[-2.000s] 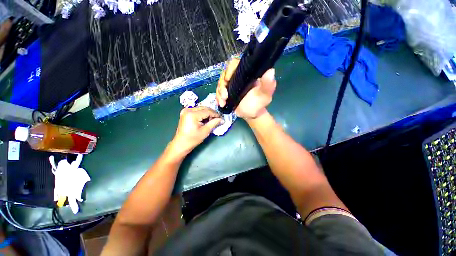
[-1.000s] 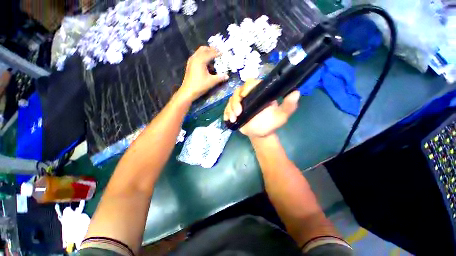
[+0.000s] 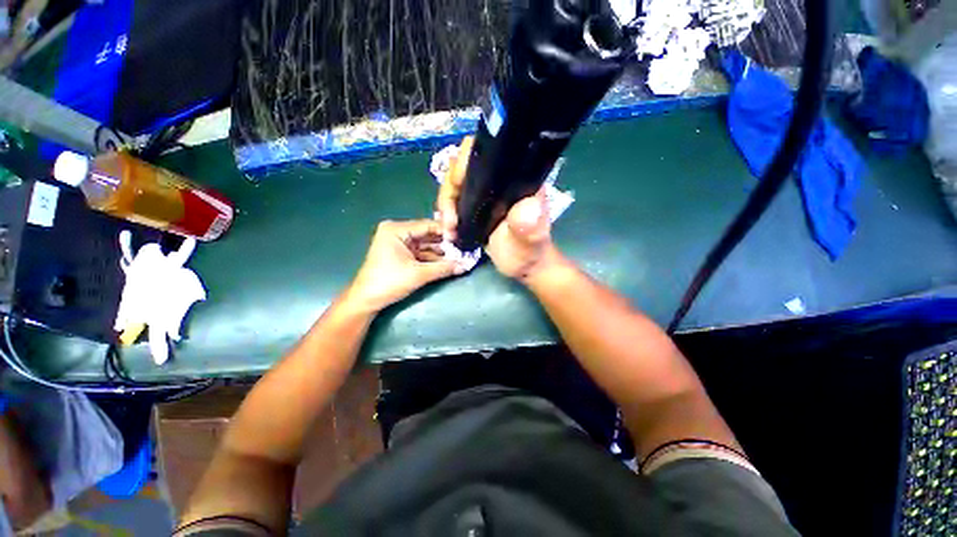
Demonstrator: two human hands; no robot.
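Observation:
My right hand (image 3: 504, 220) is closed around a thick black electric screwdriver (image 3: 530, 115), held tilted with its lower end down at my left fingertips. My left hand (image 3: 404, 262) pinches a small white plastic part (image 3: 460, 255) directly under the tool's lower end. The tip itself is hidden by the fingers and the part. A white sheet (image 3: 558, 199) shows partly behind my right hand. Another white part (image 3: 444, 163) lies just beyond my hands, partly covered by the right fingers. A pile of white parts (image 3: 677, 42) lies on the black board.
The scratched black board (image 3: 357, 73) has a blue front edge. Blue cloth (image 3: 771, 115) lies to its right, near the hanging black cord (image 3: 771, 173). A drink bottle (image 3: 157, 199) and white glove (image 3: 157, 294) are at left on the green bench top (image 3: 651, 231). A person's shoulder (image 3: 63, 435) shows lower left.
My left hand has left the white pile and come back beneath the screwdriver, now with a part in its fingers. The view has shifted, so the far pile is out of sight.

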